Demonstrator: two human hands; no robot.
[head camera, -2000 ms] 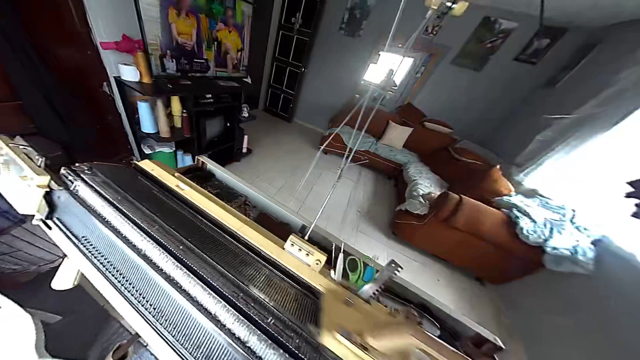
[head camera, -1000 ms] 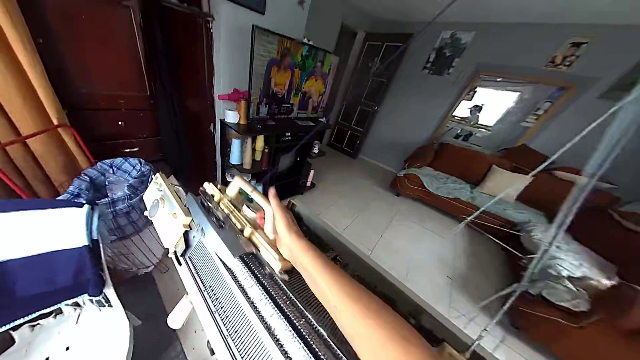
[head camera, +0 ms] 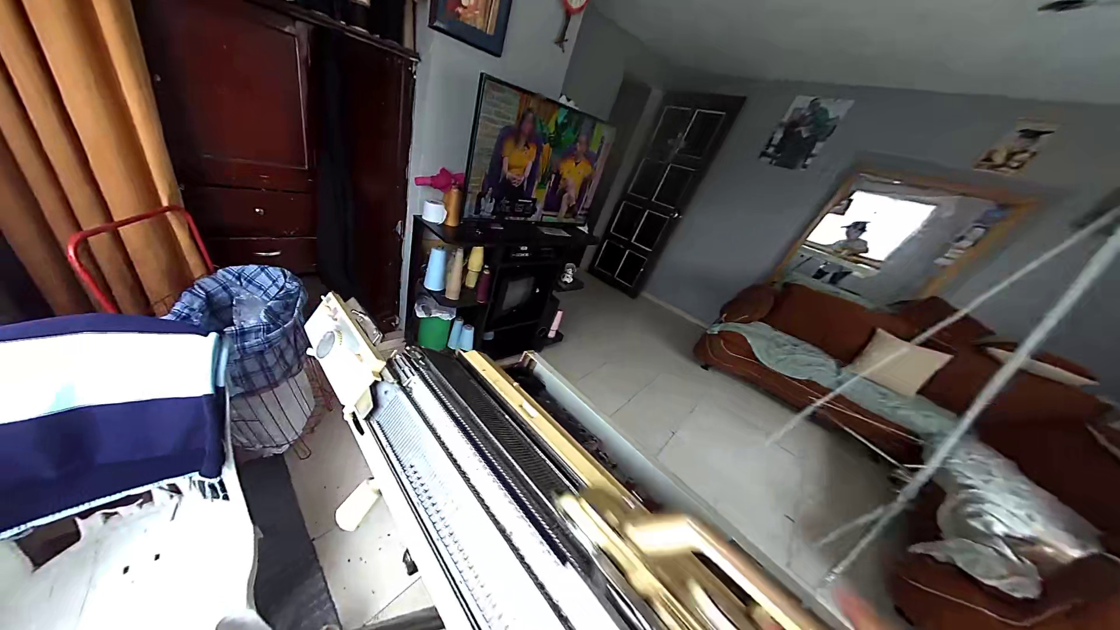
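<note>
A flat-bed knitting machine (head camera: 490, 490) runs from the middle of the view to the bottom edge, its long needle bed tilted away to the upper left. Its cream and metal carriage (head camera: 674, 560), blurred by motion, sits across the bed at the lower right. Only blurred fingers of my right hand (head camera: 853, 608) show at the bottom edge, by the carriage handle; most of that hand is cut off. My left hand is out of view. Pale blurred yarn strands (head camera: 971, 402) slant down on the right. A cream end unit (head camera: 346, 350) stands at the bed's far end.
Striped knitted fabric (head camera: 105, 411) lies over a white chair (head camera: 157, 569) at left. Behind it is a wire basket cart (head camera: 271, 411) with plaid cloth. A TV stand (head camera: 534, 254) holds yarn cones. Brown sofas (head camera: 787, 350) are at right. A pale cylindrical object (head camera: 357, 505) is beside the machine.
The carriage and my right hand have moved from the bed's far end, seen one second ago, toward the near end at the lower right. The view swung left after the oldest frame.
</note>
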